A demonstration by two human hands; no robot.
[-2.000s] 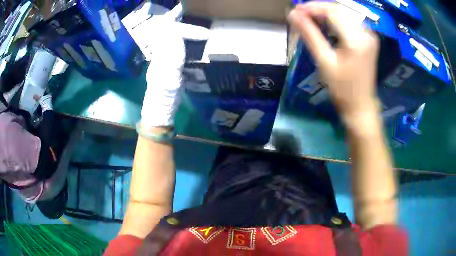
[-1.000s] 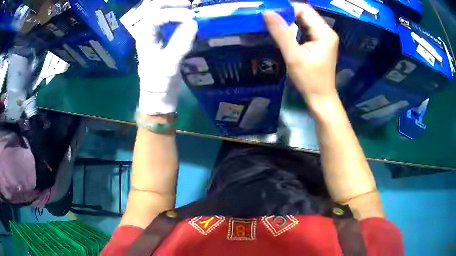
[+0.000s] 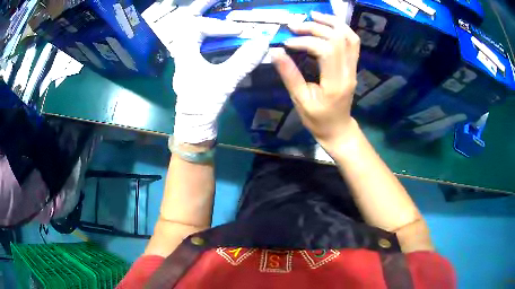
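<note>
A blue and black retail box (image 3: 265,121) stands upright at the bench edge in front of me, its blue top flap (image 3: 228,27) down over the opening. My gloved left hand (image 3: 204,73) lies over the left part of the top, thumb stretched toward the middle and spread from the fingers. My bare right hand (image 3: 327,79) is over the right part of the top, fingertips on the blue flap and thumb apart near the front edge. The hands nearly meet and hide part of the top. No tape piece can be made out.
More boxes (image 3: 474,84) stand close on the right. Other boxes (image 3: 104,42) stand at the left beside white papers (image 3: 65,68). A blue tape dispenser (image 3: 470,135) is at the right on the green bench (image 3: 141,107). A person is at the left edge, above green crates (image 3: 68,268).
The box was open with its inside showing, then the blue flap was folded down over it. Since then both hands have moved toward the middle of the top and their fingers have spread.
</note>
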